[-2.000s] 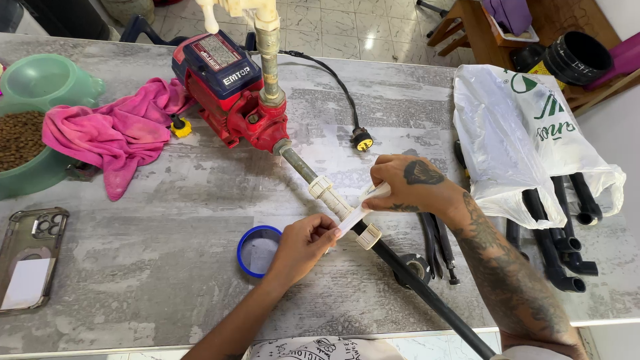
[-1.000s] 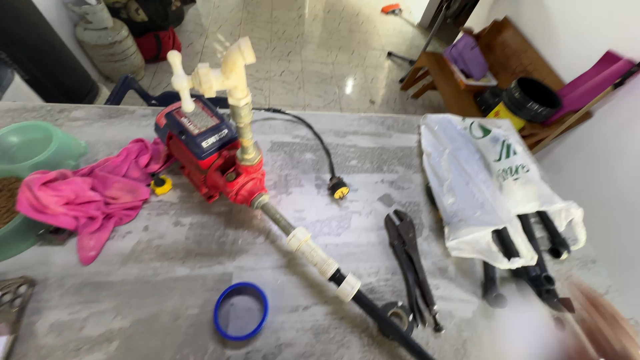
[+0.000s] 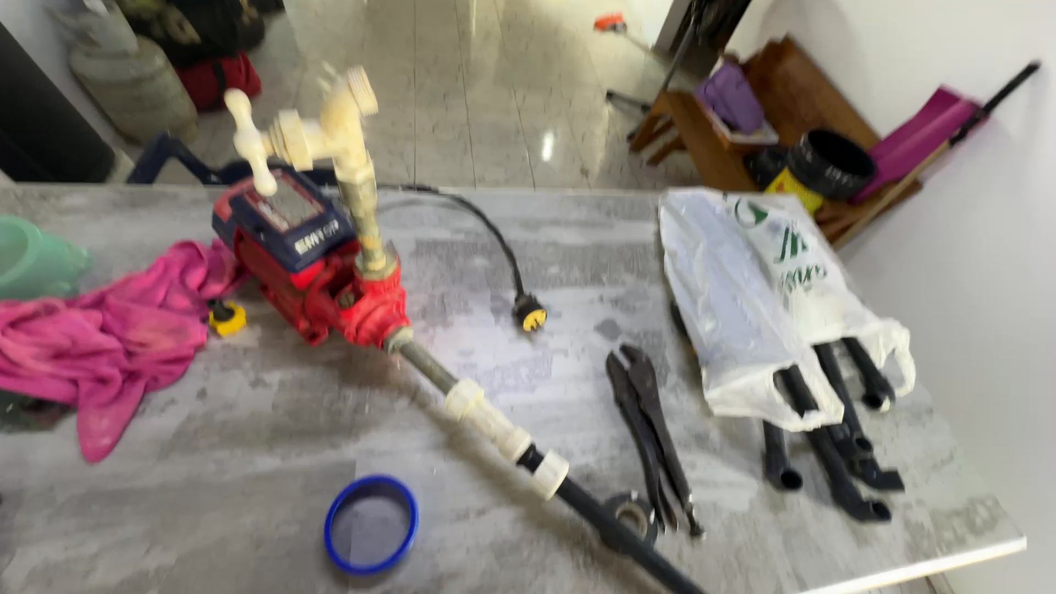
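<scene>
Neither of my hands is in view. A red and blue Emtop water pump (image 3: pixel 305 256) stands on the table with a cream plastic tap (image 3: pixel 322 140) upright on its outlet. From its front port a metal pipe (image 3: pixel 427 365) runs toward the lower right into a white plastic coupling (image 3: pixel 488 421). A loose-looking white nut (image 3: pixel 549 474) sits around the black pipe (image 3: pixel 615 528) just beyond the coupling. Locking pliers (image 3: pixel 648 429) lie right of the pipe, and a roll of black tape (image 3: pixel 632 518) touches it. A blue-rimmed ring (image 3: pixel 371 525) lies to the left.
A white plastic bag (image 3: pixel 742 297) with several black pipe fittings (image 3: pixel 833 462) lies at the right. The pump's black plug (image 3: pixel 529 313) rests mid-table. A pink cloth (image 3: pixel 124 330), a yellow-black cap (image 3: pixel 227 318) and a green bowl (image 3: pixel 37 260) are at the left. A wooden bench (image 3: pixel 792 91) stands behind.
Both hands have left the white coupling and the strip of white material there. One second ago a blurred hand was at the lower right; now none shows. The view has shifted.
</scene>
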